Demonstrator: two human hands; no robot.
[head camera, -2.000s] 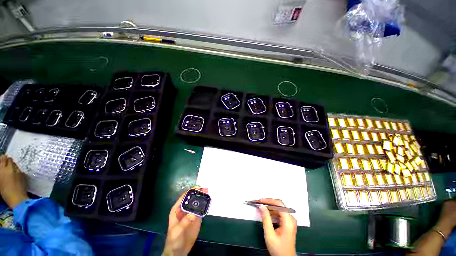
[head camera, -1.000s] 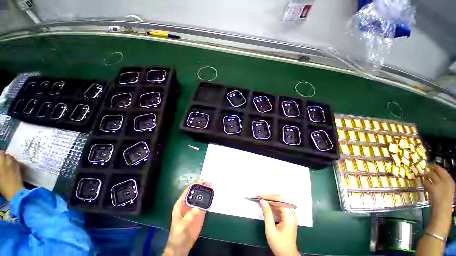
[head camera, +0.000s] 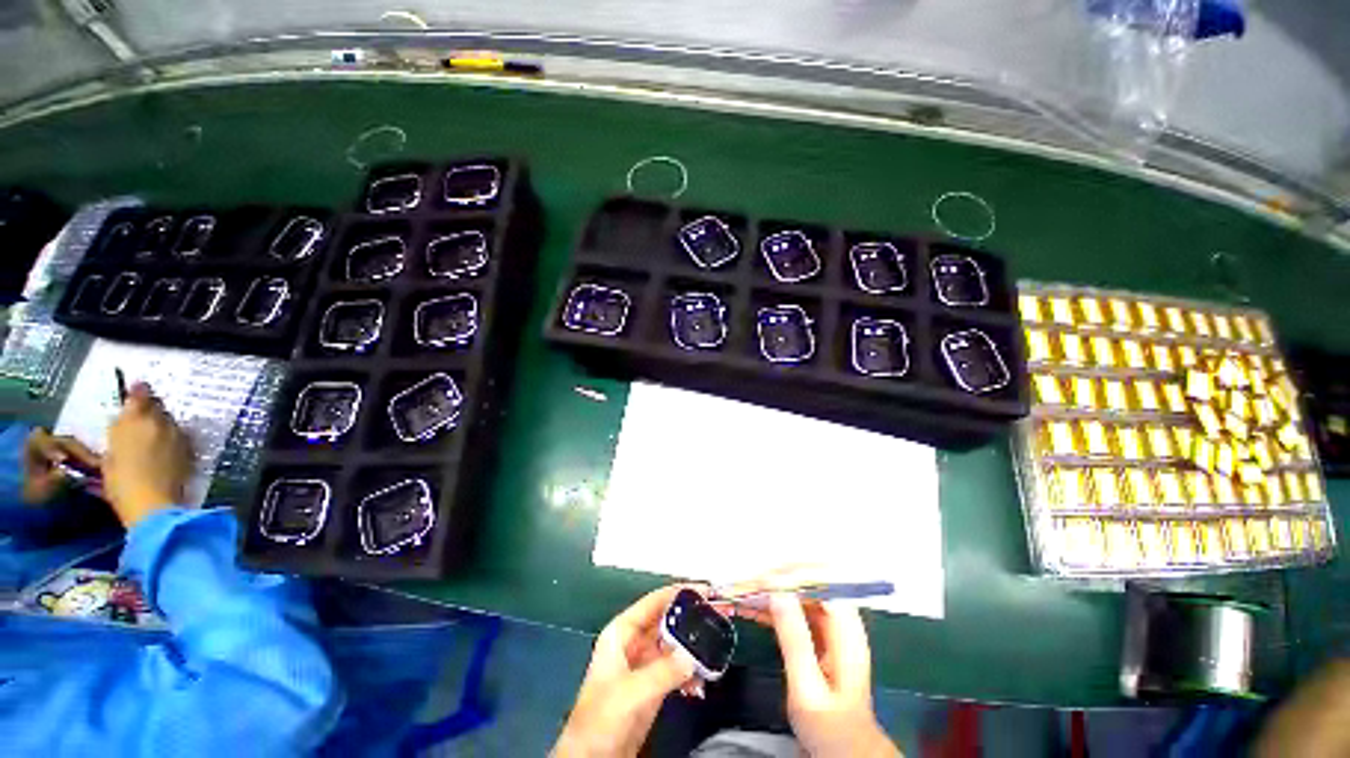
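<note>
My left hand (head camera: 631, 669) holds a smartwatch housing (head camera: 699, 634) at the near edge of the white paper sheet (head camera: 770, 496). The housing is tilted, with its dark inside and silver rim showing. My right hand (head camera: 819, 652) holds tweezers (head camera: 844, 591), with the handle end pointing right. The tweezers' tips are at or near the housing's upper edge; whether they touch it cannot be told. A black foam tray (head camera: 800, 388) lies beyond the paper, with housings in its pockets and the far-left pocket empty.
Stacked foam trays (head camera: 496, 370) stand at left. A clear blister tray (head camera: 1184, 551) of yellow-gold pieces lies at right, with a wire spool (head camera: 1214, 646) before it. A neighbour's blue sleeves and hands (head camera: 145, 452) are at far left; a blurred arm (head camera: 1310, 726) is at lower right.
My left hand has moved right and down with the housing, which is now more tilted. The tweezers are now close to it. The right neighbour's hand has left the blister tray. The view has shifted down.
</note>
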